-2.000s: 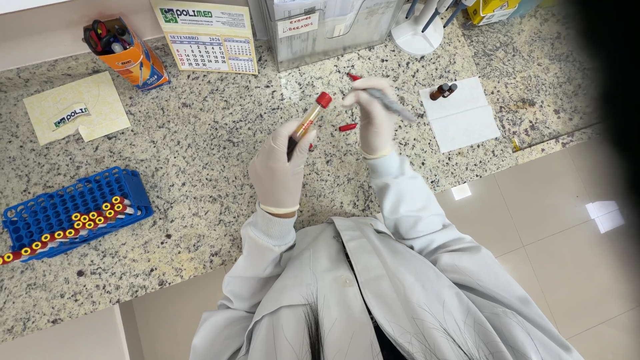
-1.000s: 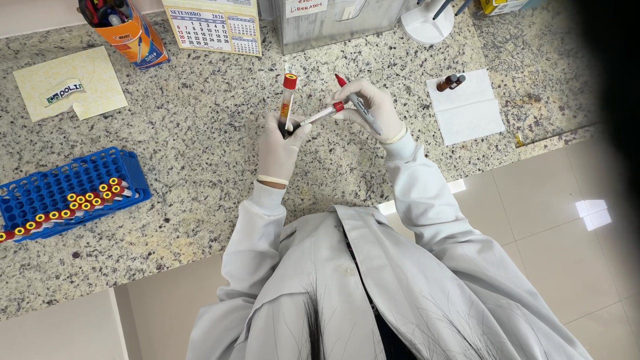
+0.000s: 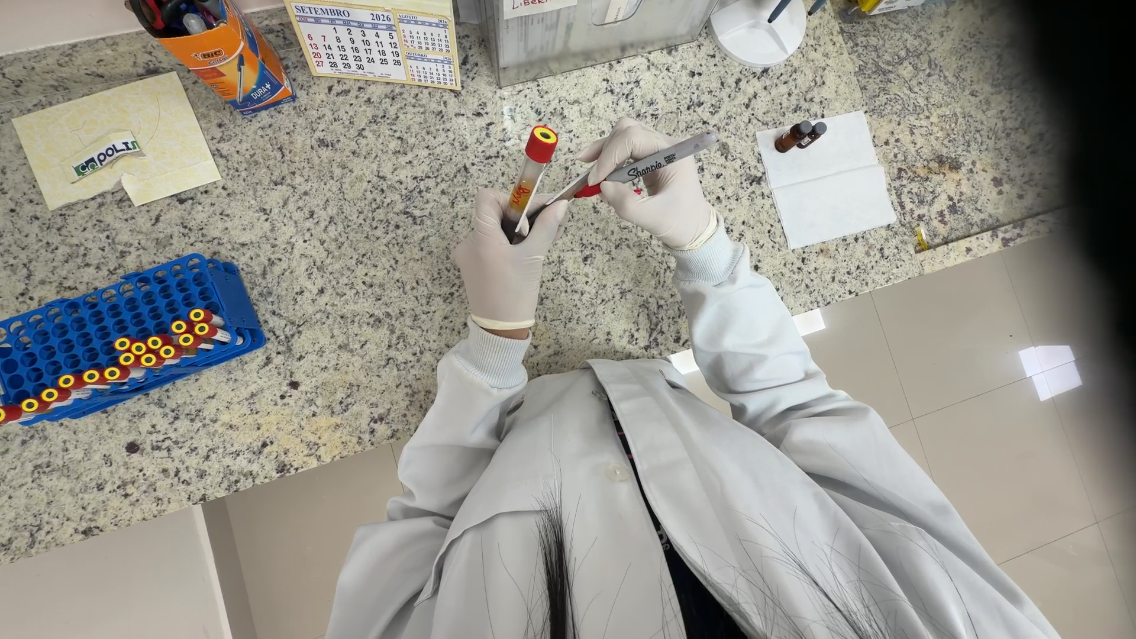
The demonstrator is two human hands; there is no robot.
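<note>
My gloved left hand point(image 3: 508, 257) is closed around a red-capped glass sample tube point(image 3: 524, 186), held upright with red handwriting on its side. A second thin tube or pipette point(image 3: 566, 188) leans out between that hand's thumb and fingers; what it is exactly I cannot tell. In my gloved right hand point(image 3: 650, 182) is a grey Sharpie marker point(image 3: 666, 160) with a red part, its lower end pointing toward the left hand. Part of the red piece is hidden by the fingers.
At the left lies a blue tube rack point(image 3: 106, 306) with several red-and-yellow-capped tubes point(image 3: 151, 359). Behind stand an orange pen box point(image 3: 235, 67), a calendar point(image 3: 355, 44) and a clear file holder point(image 3: 586, 53). Two small brown vials point(image 3: 799, 136) stand on a white paper sheet point(image 3: 834, 200) at right.
The red cap seen at the end of the slanted piece between my hands one second ago no longer shows there. The marker has swung from pointing down-right to pointing up-right.
</note>
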